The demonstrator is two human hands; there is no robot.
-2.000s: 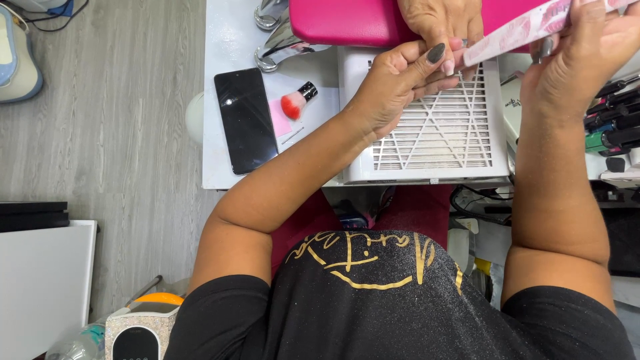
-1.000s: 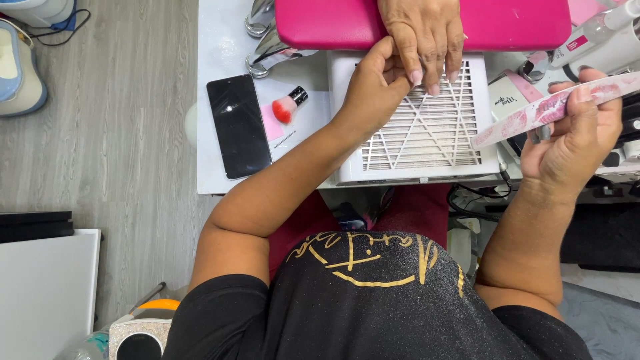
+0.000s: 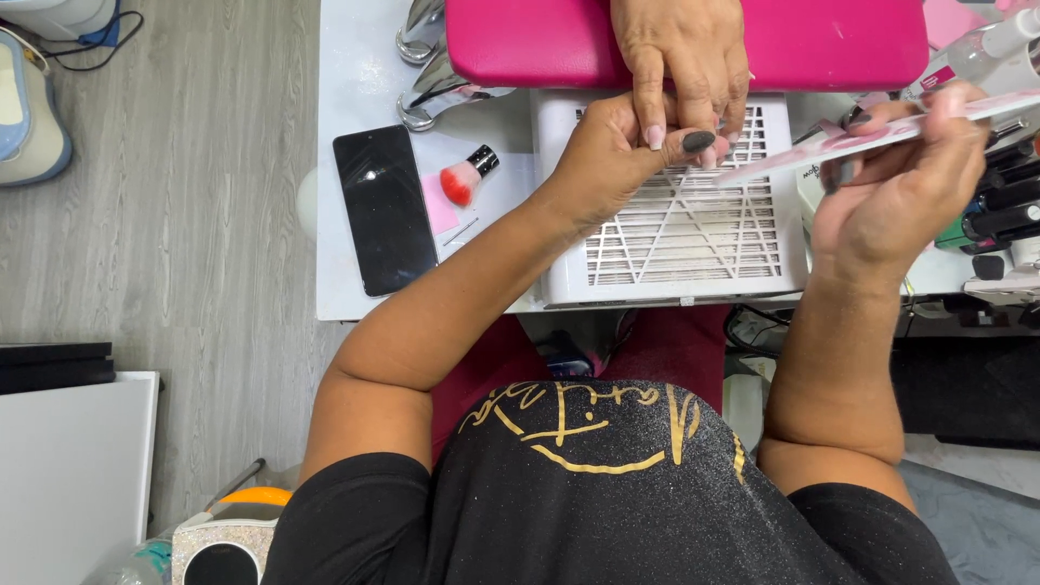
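Observation:
My left hand [image 3: 630, 158] grips a finger of another person's hand [image 3: 682, 61], its dark-nailed thumb on top near the fingertip. That person's hand rests palm down over the edge of a pink padded armrest [image 3: 829, 45]. In my right hand [image 3: 894, 162] is a long nail file [image 3: 845, 140] with a pink and white pattern, held between thumb and fingers, its tip pointing left near the gripped finger. Below both hands lies a white nail dust collector [image 3: 565, 264] with a slatted grille. Whether the file touches the nail I cannot tell.
On the white table [image 3: 337, 284] left of the collector lie a smartphone [image 3: 386, 211], a red and white powder brush [image 3: 467, 175], a pink paper [image 3: 439, 205] and a thin metal tool [image 3: 461, 232]. Chrome armrest legs [image 3: 443, 85] stand behind. Nail polish bottles [image 3: 1003, 219] and a spray bottle [image 3: 967, 57] crowd the right.
The file has moved away from the other person's fingers to the right, then back left toward them. My left hand has shifted its hold on those fingers.

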